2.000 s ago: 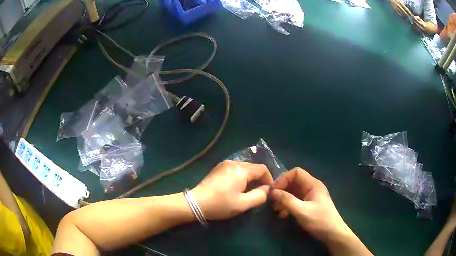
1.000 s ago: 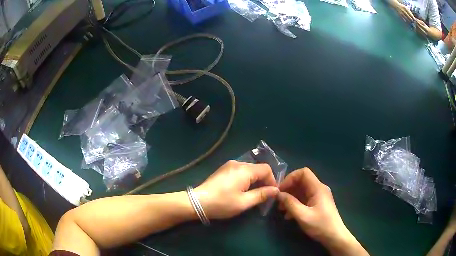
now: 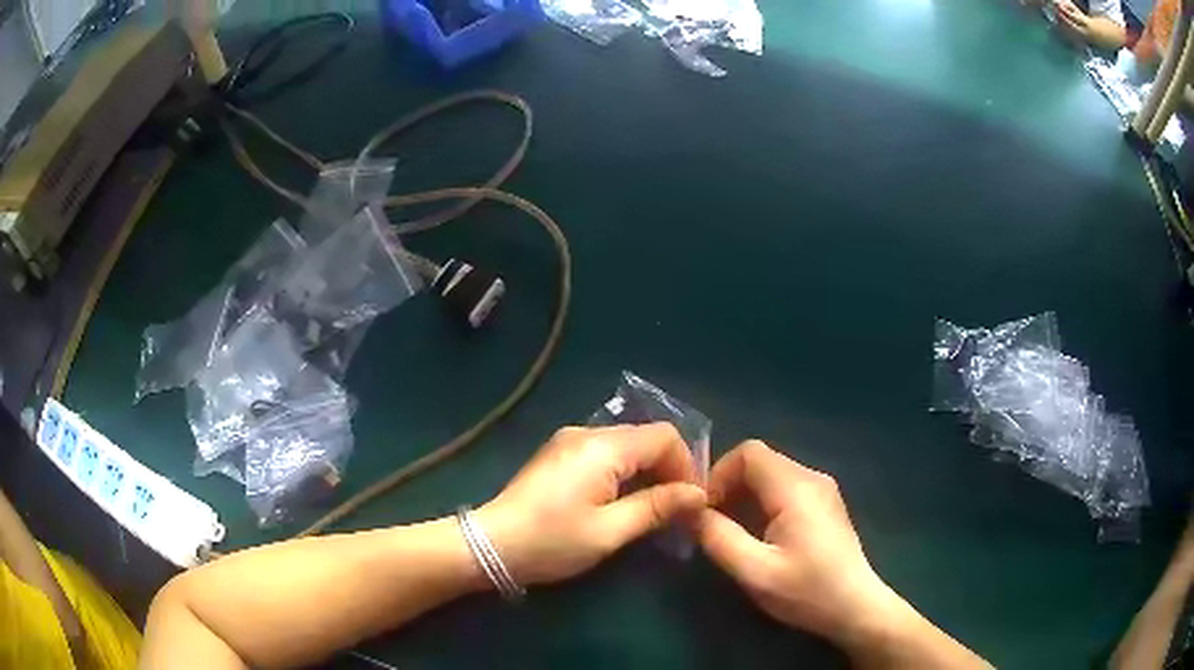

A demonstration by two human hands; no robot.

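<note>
A clear zip-lock bag (image 3: 668,408) is pinched between both hands at the bottom middle; a small silvery bit shows at its upper left. My left hand (image 3: 585,500), with thin bracelets at the wrist, holds the bag's edge between thumb and forefinger. My right hand (image 3: 782,530) pinches the same edge beside it, the fingertips nearly touching. The fingers hide part of the bag. A neat overlapping row of clear bags (image 3: 1044,416) lies at the right. A looser heap of clear bags with dark bits (image 3: 269,360) lies at the left.
A grey-brown cord (image 3: 560,314) loops beside the left heap, with a dark plug (image 3: 468,292). A white power strip (image 3: 127,482) lies at lower left, a beige box (image 3: 92,138) and blue bin (image 3: 458,35) behind. Other bags (image 3: 707,29) and a person's hand (image 3: 1089,24) are at the far side.
The view has shifted slightly. The bag's upper part has turned a little and shows more above my fingers than two seconds ago. Both hands keep their pinch on it.
</note>
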